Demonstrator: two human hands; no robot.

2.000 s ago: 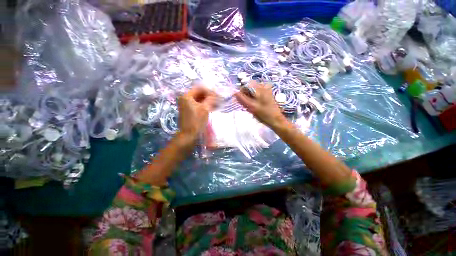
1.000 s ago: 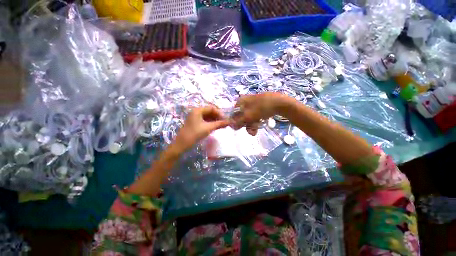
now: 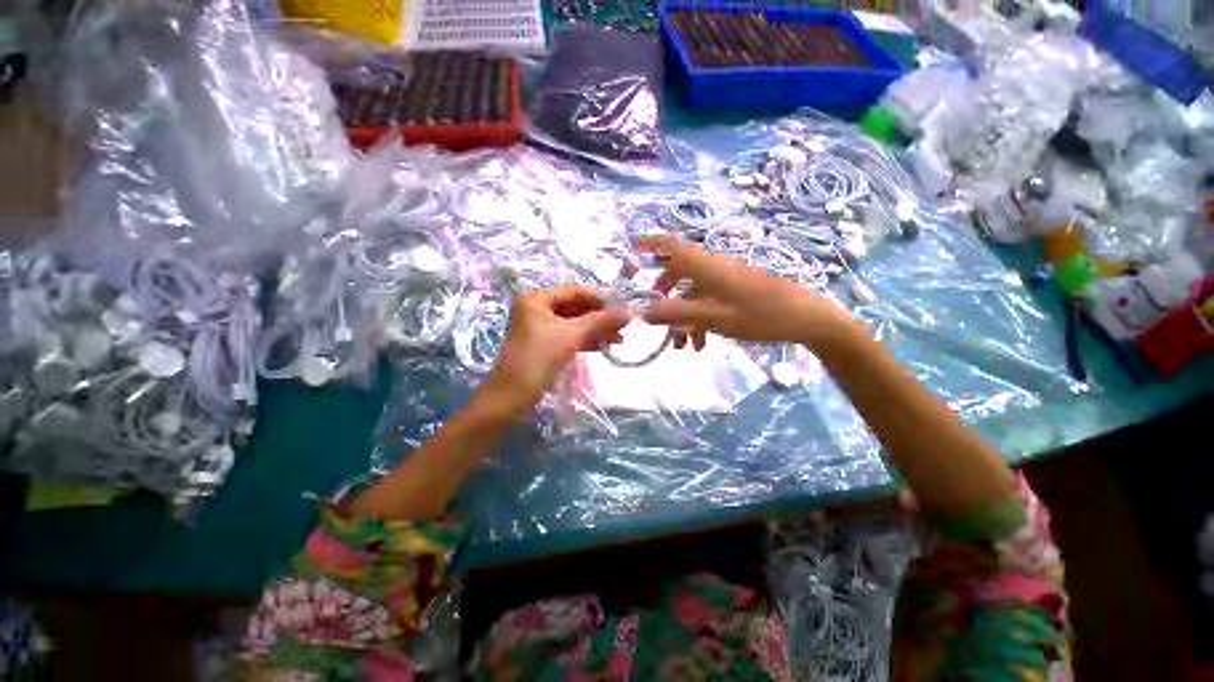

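Observation:
My left hand (image 3: 549, 340) pinches a coiled cable (image 3: 642, 349) between thumb and fingers above the stack of empty bags (image 3: 666, 382). The ring of the cable hangs between my two hands. My right hand (image 3: 712, 296) is beside it, fingers spread, with thumb and fingertips at the coil; whether it grips the coil cannot be told. A clear bag around the coil cannot be made out in the glare. Unbagged cables (image 3: 828, 184) lie behind my right hand. Bagged cables (image 3: 426, 300) lie heaped to the left.
A red tray (image 3: 446, 131), a dark plastic bag (image 3: 599, 96) and a blue tray (image 3: 786, 88) stand at the back. Big clear bags (image 3: 187, 133) are far left. White bottles (image 3: 1132, 304) and a red box (image 3: 1178, 333) are at right. Clear plastic sheet (image 3: 639, 466) covers the bench.
The coil now shows as an open ring between my hands. My right hand has changed from closed to spread fingers. The view has shifted, showing more of the trays at the back.

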